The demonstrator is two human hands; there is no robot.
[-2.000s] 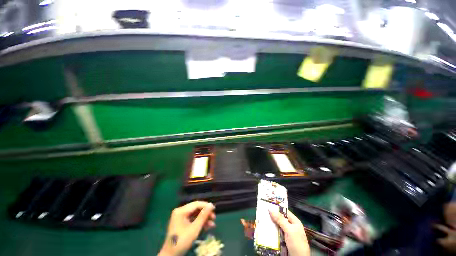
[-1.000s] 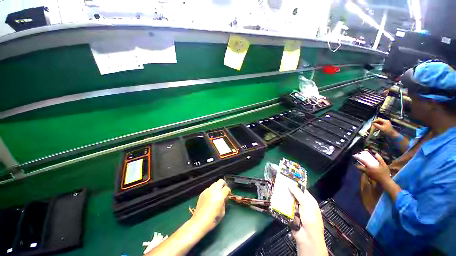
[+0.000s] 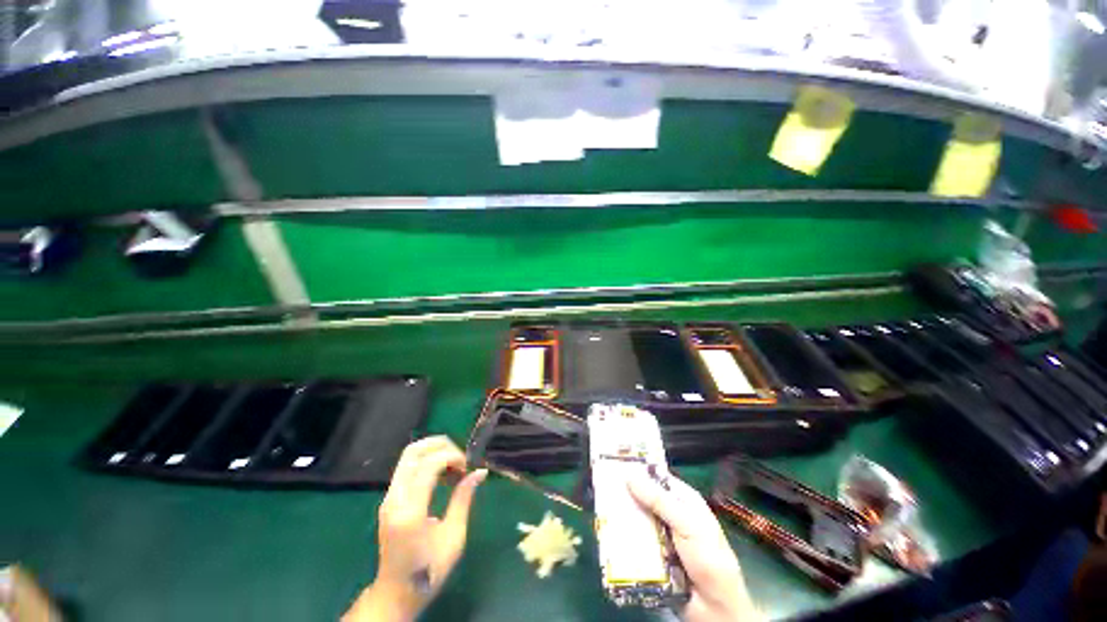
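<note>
My right hand (image 3: 694,542) holds the opened phone unit (image 3: 631,516) upright, its mainboard at the top and the large pale area with a yellow edge below. My left hand (image 3: 423,516) holds an empty black middle frame with a thin orange edge (image 3: 478,434) by its lower left part. The frame is tilted, see-through, and its right end is beside or behind the phone unit. A small crumpled cream pile (image 3: 550,543) lies on the bench between my hands.
Stacked tray with two orange-rimmed phones (image 3: 583,361) behind my hands. Tray of black screens (image 3: 364,431) at left. More screen trays (image 3: 1020,419) at right. Spare frames (image 3: 789,516) and a clear plastic bag (image 3: 884,504) lie right of my right hand. Dark clothing shows at the lower right edge.
The view has swung back left from the neighbouring worker. My left hand, a second ago at the spare frames, now holds one frame away from them, left of the phone unit.
</note>
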